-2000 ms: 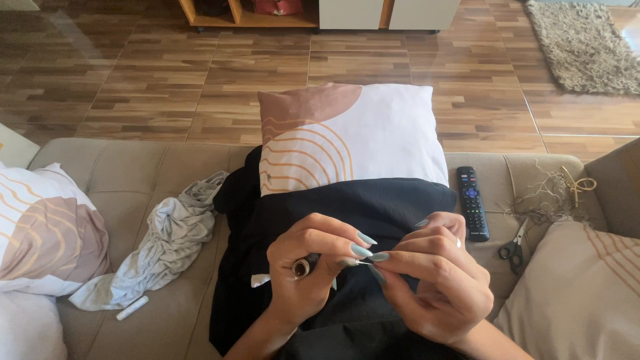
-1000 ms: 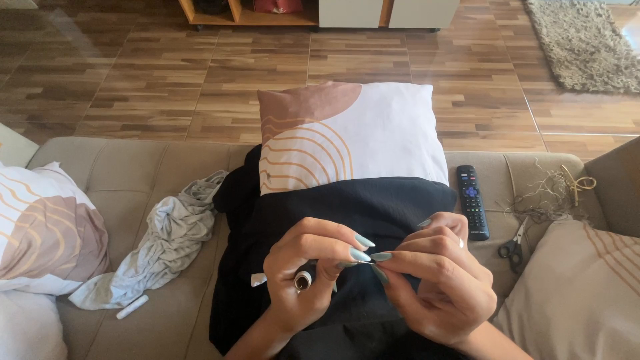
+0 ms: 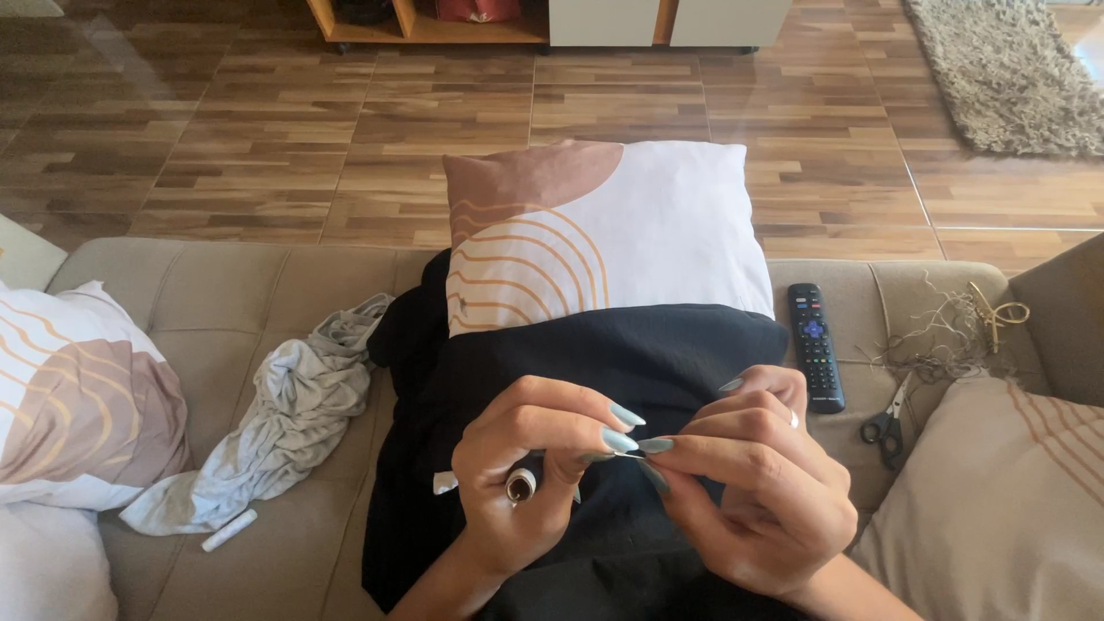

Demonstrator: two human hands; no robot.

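My left hand (image 3: 530,470) pinches a thin light needle-like piece (image 3: 628,454) between thumb and fingertips, and a small dark spool or tube (image 3: 521,486) with a pale rim sits within its curled fingers. My right hand (image 3: 759,483) meets it from the right, thumb and index fingertips closed at the other end of the thin piece. Whether a thread is there cannot be told. Both hands are above black cloth (image 3: 595,371), which covers the near part of a patterned cushion (image 3: 681,224). A small white tag (image 3: 445,482) shows beside my left hand.
On the sofa (image 3: 216,285) lie a crumpled grey cloth (image 3: 289,405), a small white tube (image 3: 229,530), a remote control (image 3: 815,345), scissors (image 3: 884,427), loose threads (image 3: 936,336) and a gold-coloured clip (image 3: 992,315). Cushions rest left (image 3: 95,405) and right (image 3: 992,483). A low cabinet (image 3: 604,21) stands beyond.
Both hands stay over the black cloth with their fingertips together. Only small finger movements show; the things around them have not moved.
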